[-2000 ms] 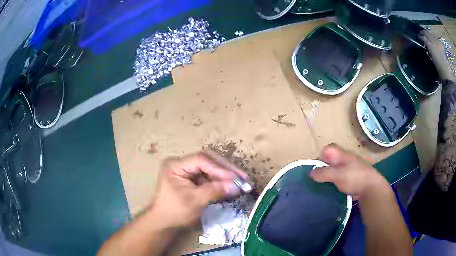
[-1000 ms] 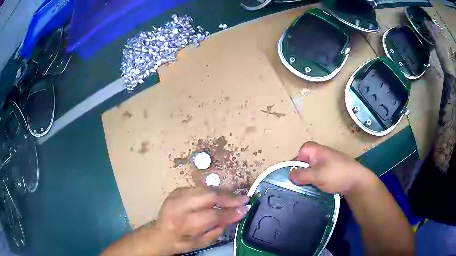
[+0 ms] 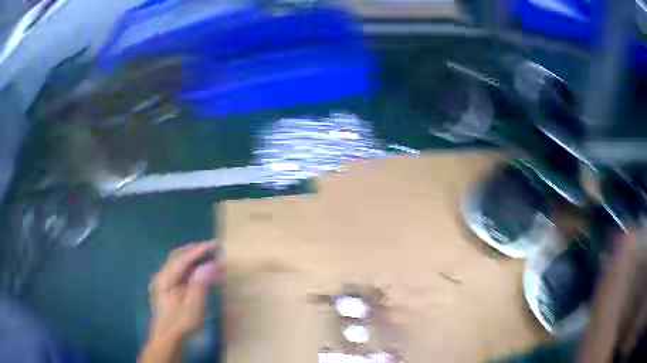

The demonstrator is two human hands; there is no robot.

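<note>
The frame is strongly blurred. My left hand (image 3: pixel 179 292) is at the cardboard's left edge, over the green bench top. Its thumb and fingertips are close together; blur hides whether a small fitting is between them. My right hand is not in view, and neither is the green housing it held. Two white discs, the upper one (image 3: pixel 352 307) and the lower one (image 3: pixel 356 332), lie on the brown-stained cardboard (image 3: pixel 383 227). A white paper pad (image 3: pixel 355 356) is cut off by the bottom edge. A heap of silver fittings (image 3: pixel 312 145) lies beyond the cardboard.
A blue bin (image 3: pixel 284 71) stands behind the heap. Green housings (image 3: pixel 507 209) lie at the right, with more behind them. Blurred shells (image 3: pixel 74 216) are piled at the left. Another person's forearm (image 3: pixel 610 305) appears to be at the right edge.
The view has swung up and left. My left hand has moved away from the housing to the cardboard's left edge. My right hand and the held housing have left the picture.
</note>
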